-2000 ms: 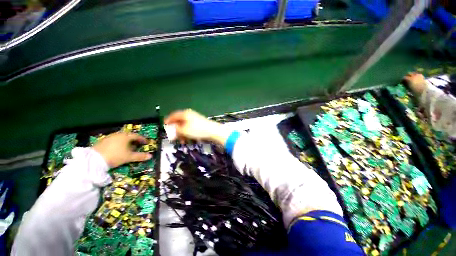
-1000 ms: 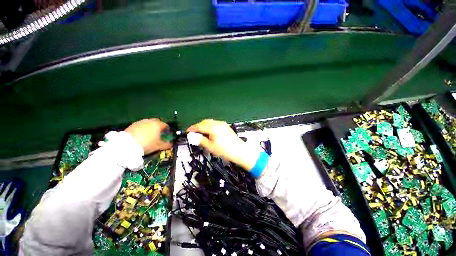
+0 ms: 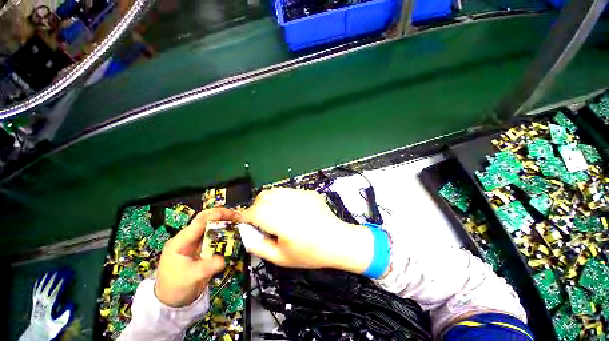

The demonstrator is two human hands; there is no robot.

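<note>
My left hand (image 3: 188, 258) is bare and holds a small circuit board (image 3: 220, 240), its yellow component side facing up, above the left tray. My right hand (image 3: 297, 230) is bare, with a blue wristband, and grips a small white piece (image 3: 257, 241) at the board's right edge. Its fingertips touch the board's upper edge. A heap of black cable leads (image 3: 347, 296) lies below my right hand and forearm. The left black tray (image 3: 248, 293) holds piled green and yellow circuit boards (image 3: 137, 226).
More boards (image 3: 534, 220) fill a black tray (image 3: 467, 156) at the right. A white sheet (image 3: 407, 200) lies between the trays. A green conveyor (image 3: 300, 113) with a metal rail runs behind, with a blue bin (image 3: 334, 26) beyond. A white-and-blue glove (image 3: 47, 306) lies at lower left.
My left hand has turned its palm up and shows a board in its fingers. My right hand has come down against the board. The view has tilted and shows more of the glove.
</note>
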